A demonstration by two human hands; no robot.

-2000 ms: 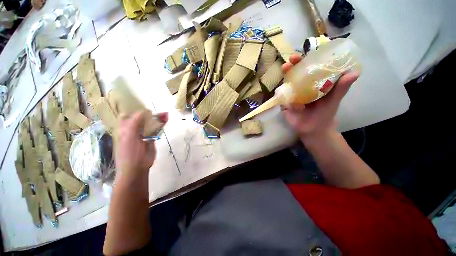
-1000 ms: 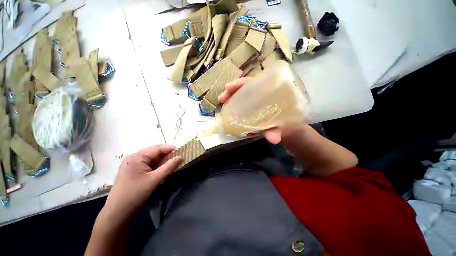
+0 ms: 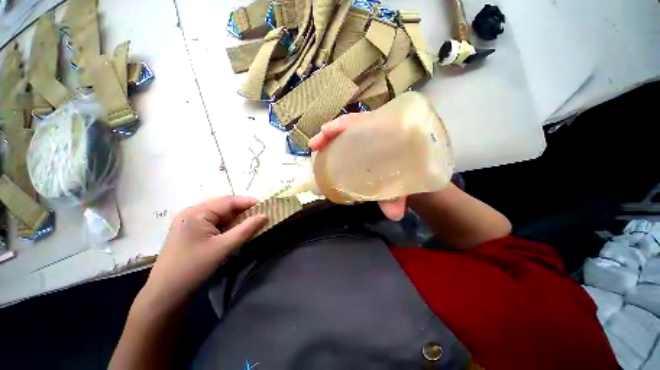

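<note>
My left hand (image 3: 210, 235) pinches a khaki ribbed strap tab (image 3: 278, 211) between thumb and fingers at the table's front edge. My right hand (image 3: 394, 206) holds a translucent yellowish glue bottle (image 3: 391, 155) tilted, mostly hidden behind it, with fingertips and thumb showing. The bottle's narrow nozzle points left and lies at the tab's upper side near its right end. Whether it touches, and any glue on the tab, I cannot tell. A loose heap of khaki tabs (image 3: 318, 101) with blue-and-white ends lies beyond the bottle.
Overlapping tabs (image 3: 43, 87) lie at the left, beside a bagged roll (image 3: 72, 155). A hammer (image 3: 457, 52) and a black lump (image 3: 489, 22) lie right of the heap on the whitish board (image 3: 506, 115). Pale bundles (image 3: 626, 278) are stacked below at right.
My left hand has come from over the laid-out tabs to the front edge, with a tab in its fingers. The bottle has moved left and down to that tab. Lately both have barely moved.
</note>
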